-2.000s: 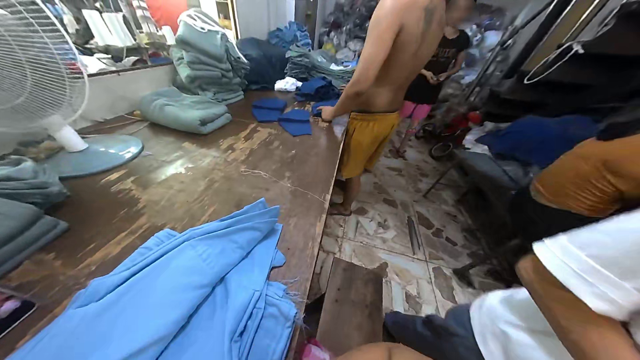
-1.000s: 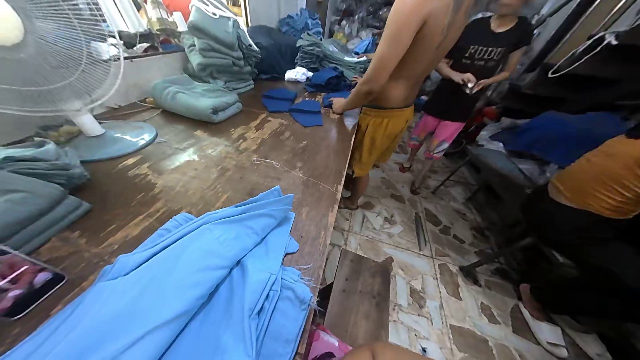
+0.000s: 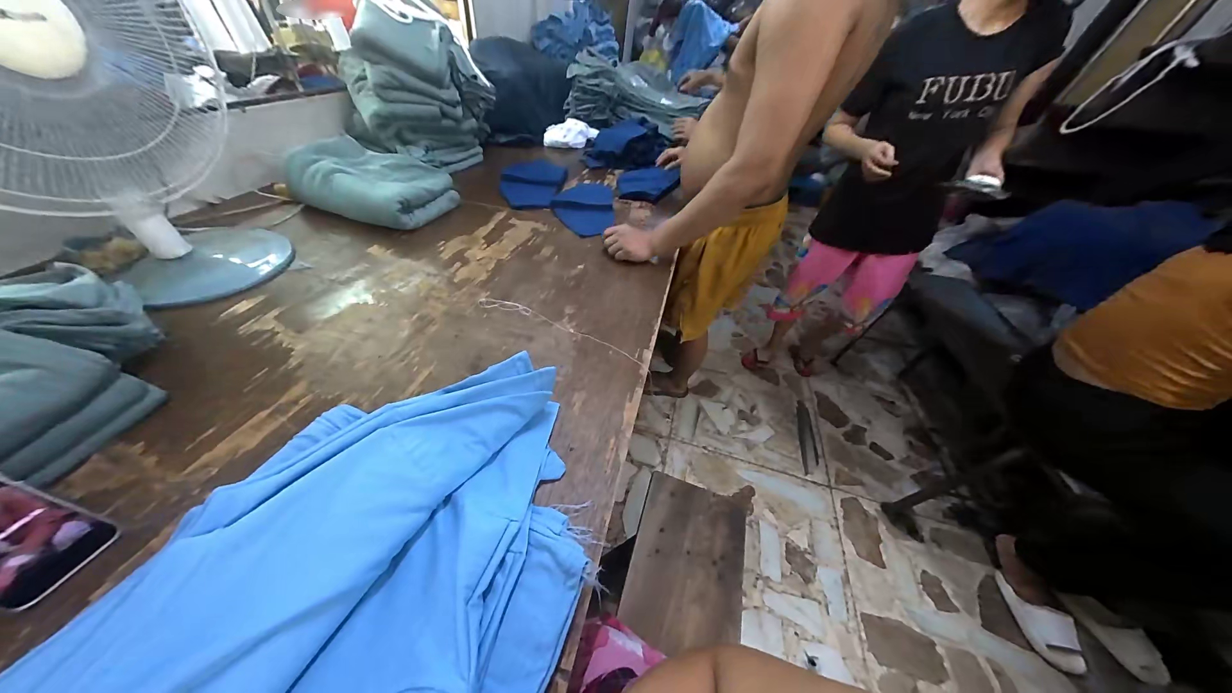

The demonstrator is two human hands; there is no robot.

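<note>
Neither my left hand nor my right hand shows in the view. Light blue fabric garments [image 3: 366, 539] lie in a loose, layered pile on the worn wooden table [image 3: 404, 279], with frayed threads at the right edge. A smartphone [image 3: 48, 544] lies at the left edge beside the pile. Folded grey-green cloth [image 3: 58, 385] rests behind the phone. Toward the far end are dark blue fabric pieces [image 3: 582, 207] and a folded grey-green bundle [image 3: 371, 183]. Bare skin, which part of a body I cannot tell, shows at the bottom edge beside pink patterned cloth [image 3: 616, 654].
An electric fan [image 3: 159, 231] stands at the left of the table. At its far right corner a shirtless person [image 3: 770, 115] rests a hand on the top. Another person in a black T-shirt [image 3: 924, 125] stands behind. A wooden bench [image 3: 688, 558] is below the table edge; someone in orange [image 3: 1155, 327] is at right.
The person in a white top at lower right two seconds ago is out of view. The person in the black T-shirt now shows more fully. The light blue pile lies much as before.
</note>
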